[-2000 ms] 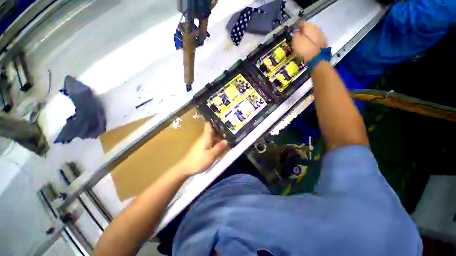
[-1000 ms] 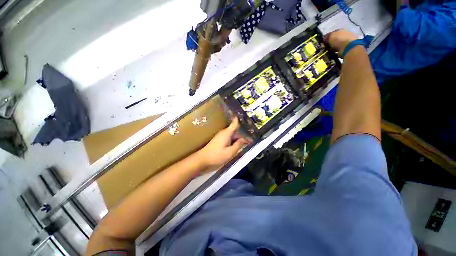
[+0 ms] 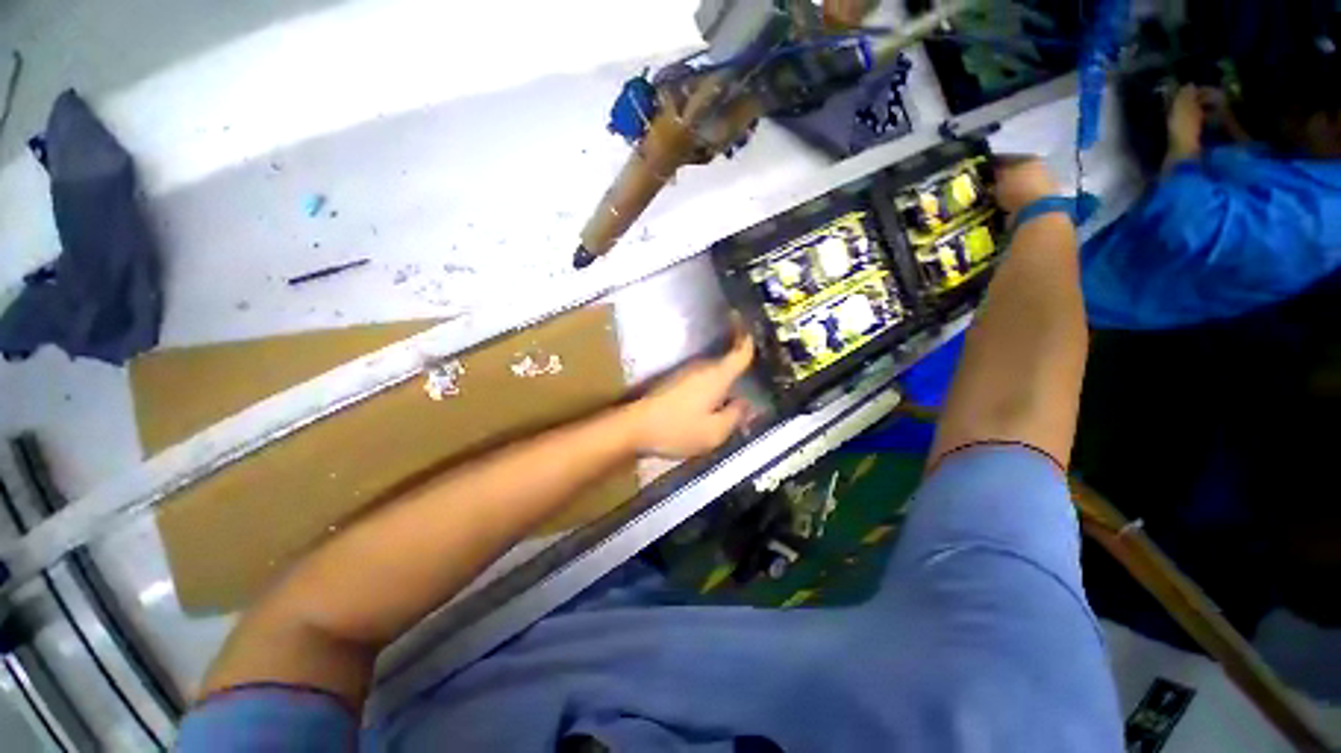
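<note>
A black pallet [image 3: 894,265] lies on the line between the metal rails. It holds two yellow-edged circuit boards, a nearer one [image 3: 824,294] and a farther one [image 3: 949,224], both crowded with parts. My left hand [image 3: 703,400] grips the pallet's near left end, thumb and fingers at its edge. My right hand [image 3: 1025,188] is at the pallet's far right end, with a blue wrist strap [image 3: 1047,211] on the wrist. Its fingertips are partly hidden, but it appears to hold the frame edge.
A tan power driver [image 3: 640,191] hangs over the line. A cardboard sheet [image 3: 353,486] with small white bits lies left of the pallet. A grey cloth [image 3: 91,236] and thin dark stick [image 3: 328,272] lie beyond the rail. A person in blue [image 3: 1228,236] is at the right.
The pallet and both hands have moved right along the line, away from the cardboard, and a bare strip of surface shows between them. The camera view has also shifted.
</note>
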